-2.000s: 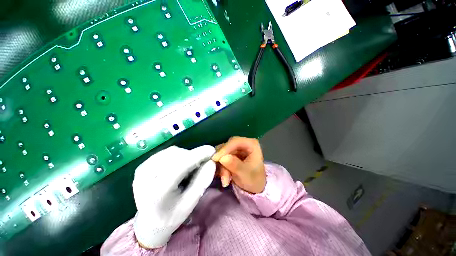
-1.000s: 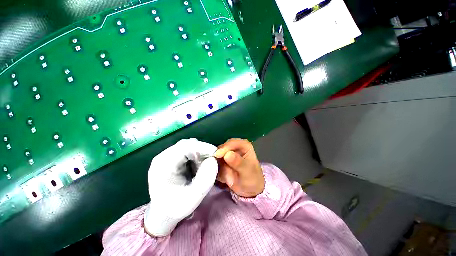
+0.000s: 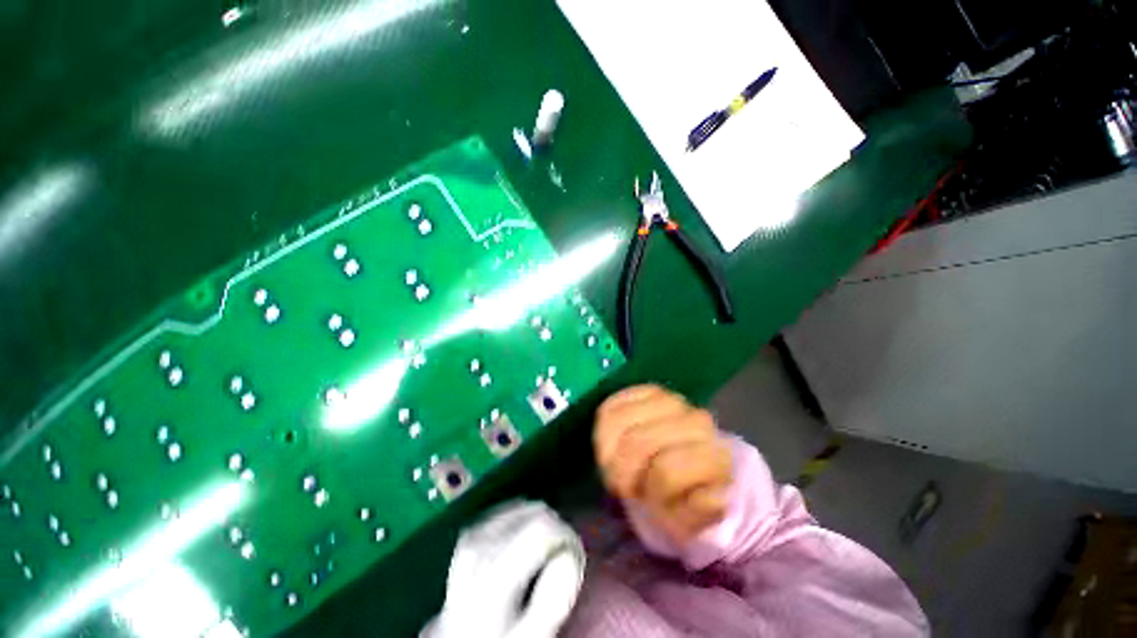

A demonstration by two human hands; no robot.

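A long green circuit board [image 3: 374,374] lies flat on the bench, with paired solder dots and whitish squares with dark holes along its near edge. Its left part runs out of the picture. My left hand [image 3: 514,573], in a white glove, is below the board's near edge, blurred and cut off by the bottom of the picture. My bare right hand [image 3: 661,455] is near the board's right corner, blurred, with curled fingers. Whether either hand holds something small cannot be seen. Side cutters [image 3: 653,224] with black handles lie in an open V right of the board.
A white paper sheet [image 3: 723,125] with a dark pen [image 3: 733,107] on it lies beyond the cutters. A small white bottle or cap [image 3: 549,115] stands or lies behind the board. A grey cabinet [image 3: 973,337] is at the right, next to the glossy green mat [image 3: 312,112].
My hands, earlier touching at the fingertips, are now apart, the right one further right and the left one lower. The view has shifted, so the board sits lower and more bench shows behind it.
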